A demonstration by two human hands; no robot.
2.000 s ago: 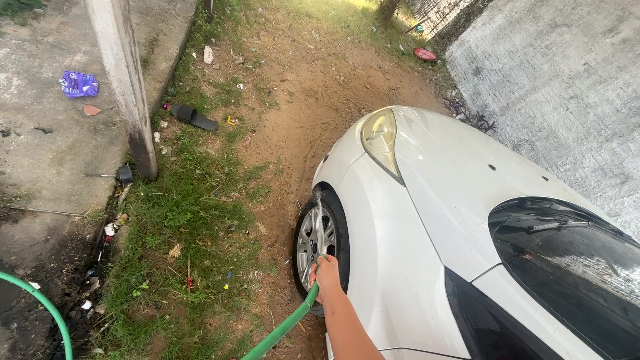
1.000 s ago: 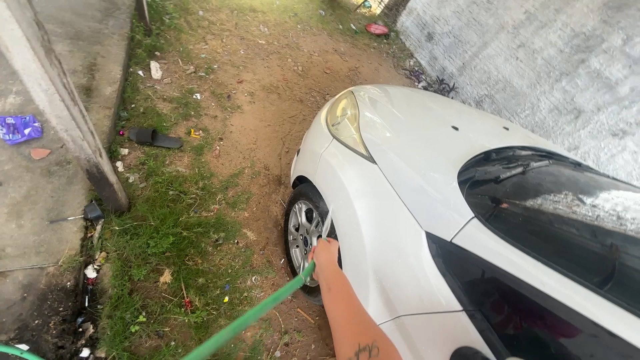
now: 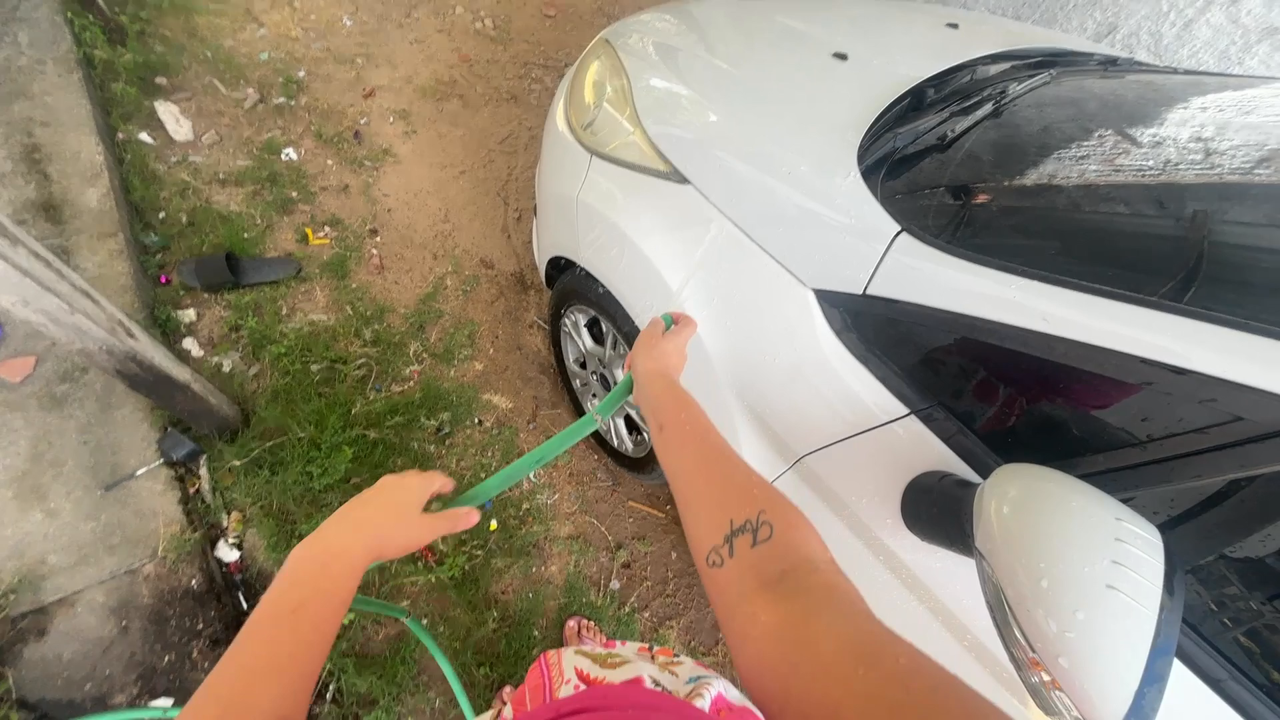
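My right hand is closed around the end of a green garden hose, above the front wheel of a white car. Lower and to the left, my left hand has its thumb and fingers around the same hose. From there the hose hangs in a loop over the grass. Water drops speckle the car's fender and its side mirror. The fingertips of my right hand are partly hidden, and no clear stream of water can be made out.
A black slide sandal lies on the grass. Left of it stand a post and a concrete slab edge. A small black-headed tool rests on the slab. Litter dots the ground. A pale rough wall runs beyond the car.
My left hand has come into view and is on the hose. My right hand has moved from beside the wheel to above it, near the fender. The view has shifted toward the car's side mirror.
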